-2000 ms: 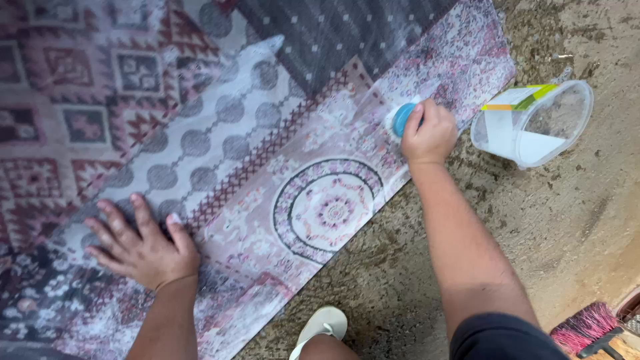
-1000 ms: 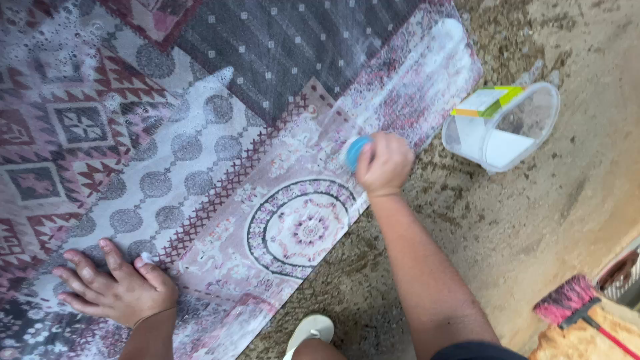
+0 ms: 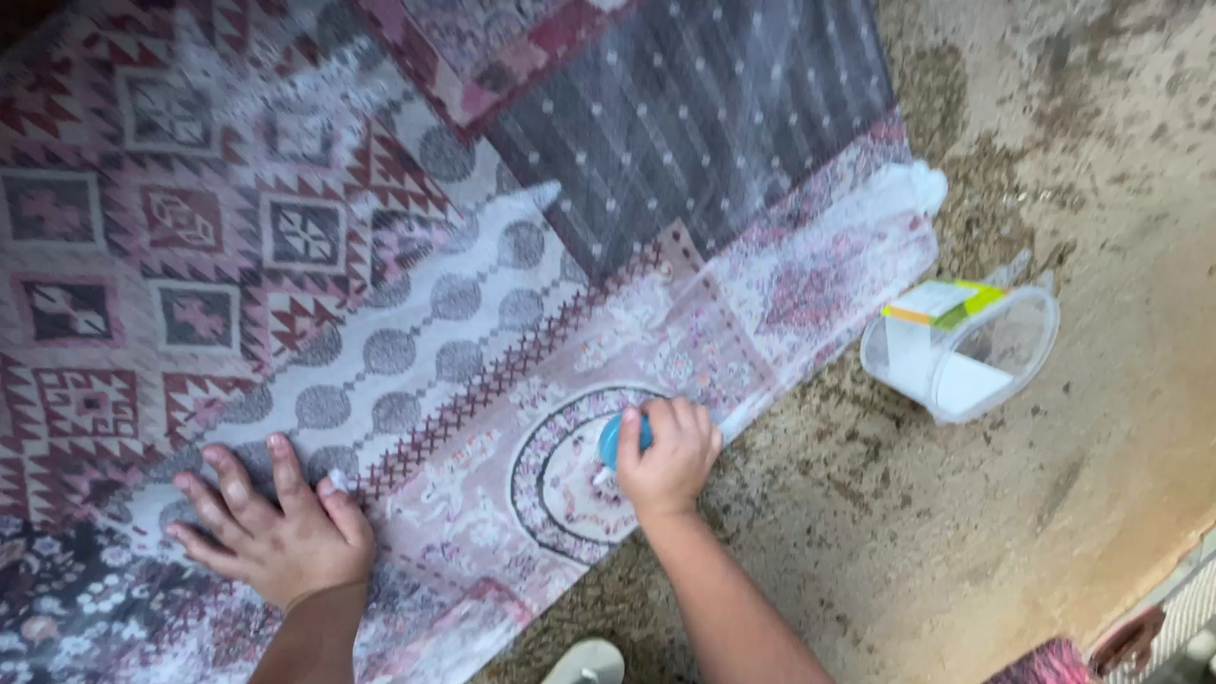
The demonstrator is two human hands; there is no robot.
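Observation:
A wet patchwork-patterned rug (image 3: 456,361) with streaks of white suds covers the left and middle of the view. My right hand (image 3: 668,454) grips a small blue-backed scrub brush (image 3: 622,439) on the rug's round medallion, near its lower right edge. The brush's bristles are mostly hidden. My left hand (image 3: 285,532) lies palm down with fingers spread on the rug at the lower left, a bit of foam by its thumb. Thick white foam (image 3: 902,190) lies along the rug's right corner.
A clear plastic tub (image 3: 959,351) with a yellow and white label lies on the wet, stained concrete floor (image 3: 1064,494) right of the rug. A pale sandal (image 3: 589,663) shows at the bottom edge. Pink bristles of a brush or broom (image 3: 1045,663) show at the bottom right.
My right hand has moved with the brush from near the rug's right part down and left onto the medallion. A white foam streak has appeared at the right corner. My left hand stays on the rug.

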